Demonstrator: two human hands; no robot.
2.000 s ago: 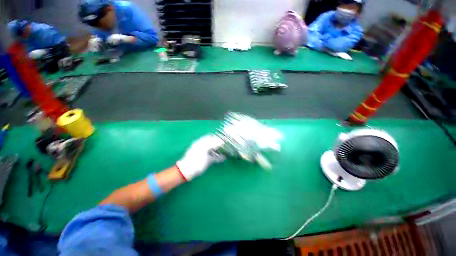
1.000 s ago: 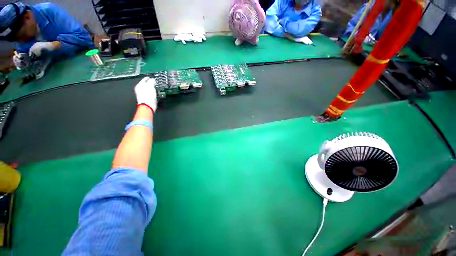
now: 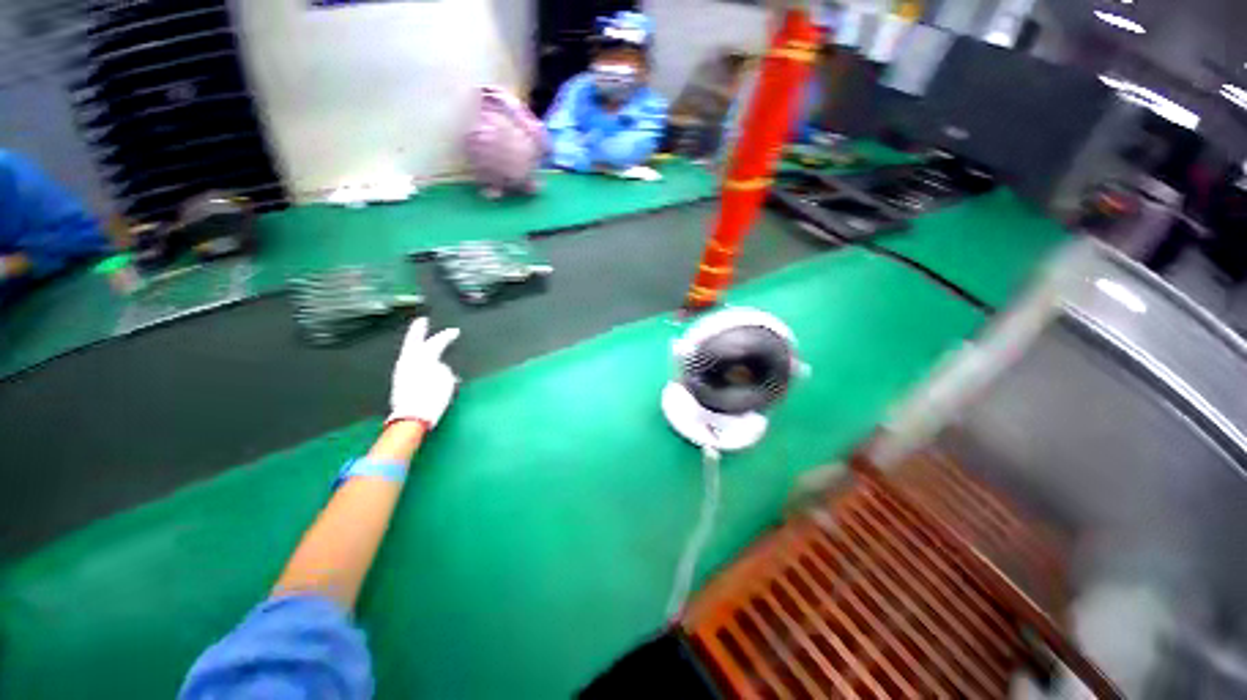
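My left hand (image 3: 423, 375), in a white knit glove with a red cuff edge and a light blue band on the wrist, is stretched out over the near edge of the dark conveyor (image 3: 178, 410). It is empty, with its fingers apart. One green circuit board (image 3: 342, 302) lies on the conveyor just beyond my fingertips. A second board (image 3: 481, 268) lies to its right. Both are blurred, with rows of silver parts on their left. My right hand is not in view; a blurred whitish shape at the lower right is unclear.
A white desk fan (image 3: 739, 367) with a cable stands on the green mat. Beside it are a red wrapped post (image 3: 749, 164), an orange-brown slotted grate (image 3: 834, 588) and a clear hood with a metal frame (image 3: 1162, 328). Across the conveyor sit a masked person (image 3: 606, 116) and a pink fan (image 3: 503, 142).
The view has turned right, bringing the grate and hood in. My left hand has come away from the left board, back toward the conveyor's near edge, with its fingers spread.
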